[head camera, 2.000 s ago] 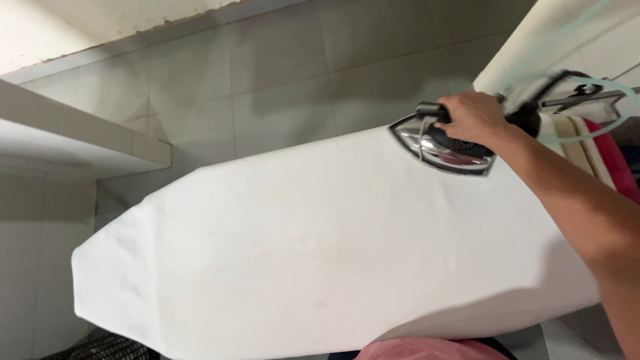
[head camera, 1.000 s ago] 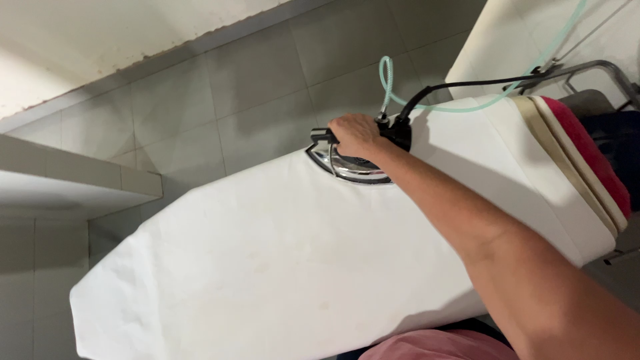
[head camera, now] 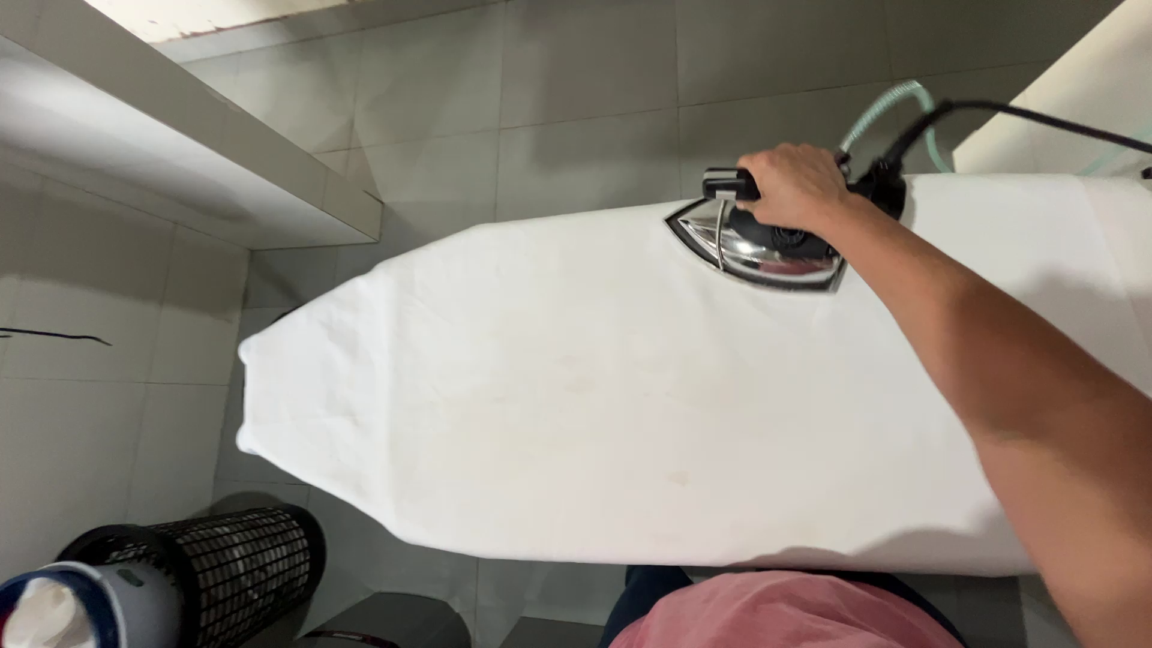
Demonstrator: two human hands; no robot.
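My right hand is closed around the black handle of a steam iron with a shiny metal body. The iron lies flat near the far edge of an ironing board covered in white cloth, its pointed tip toward the left. A black cord and a pale green hose run from the iron's rear. Creases show in the cloth near the board's narrow left end. My left hand is out of view.
At lower left stand a black mesh basket and a bucket-like container with white cloth in it. A grey object is beside them on the tiled floor. A white ledge juts out at upper left.
From two seconds ago to one second ago, my right hand moved the iron left along the board's far edge. The view has since shifted, bringing the basket and container into sight.
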